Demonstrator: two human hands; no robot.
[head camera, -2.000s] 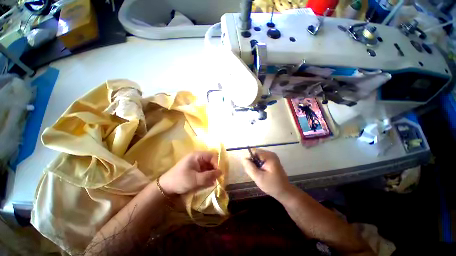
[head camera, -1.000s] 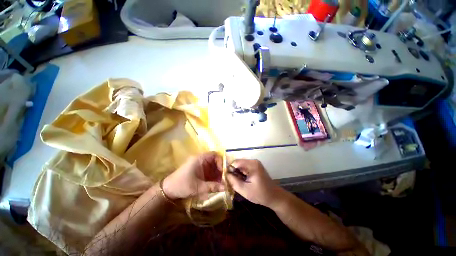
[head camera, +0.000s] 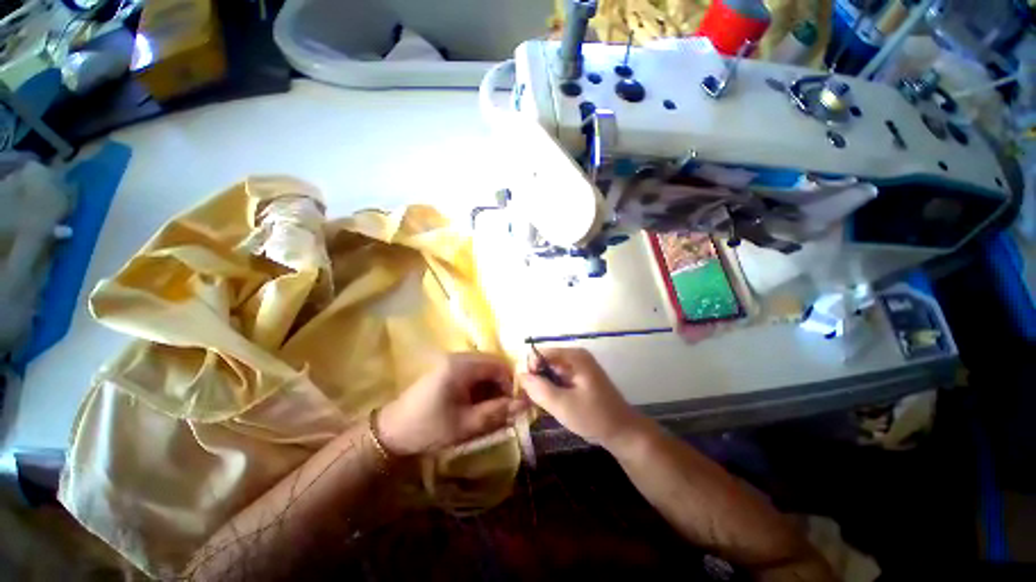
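Note:
The yellow fabric (head camera: 375, 324) lies in a large soft heap left of the needle, and part of it hangs over the table's front edge. My left hand (head camera: 454, 400) pinches the fabric's right edge at the table's front. My right hand (head camera: 577, 398) holds small dark thread snips (head camera: 544, 366), tip pointing up and left, close beside my left fingers and the fabric edge. Whether the blades touch the fabric cannot be told. The presser foot and needle (head camera: 585, 252) are above, brightly lit, with no fabric seen under them.
The white sewing machine (head camera: 727, 108) stands at the back right. A red-edged smartphone (head camera: 701, 279) lies under its arm. White scraps (head camera: 838, 313) and a small parts tray (head camera: 918, 325) are at the right. A pale bin (head camera: 392, 77) is behind the table, and a red thread cone (head camera: 734, 23) behind the machine.
My right hand with the snips has moved left to my left hand, and since one second ago slightly up. My left hand has shifted slightly right. The phone's screen has changed.

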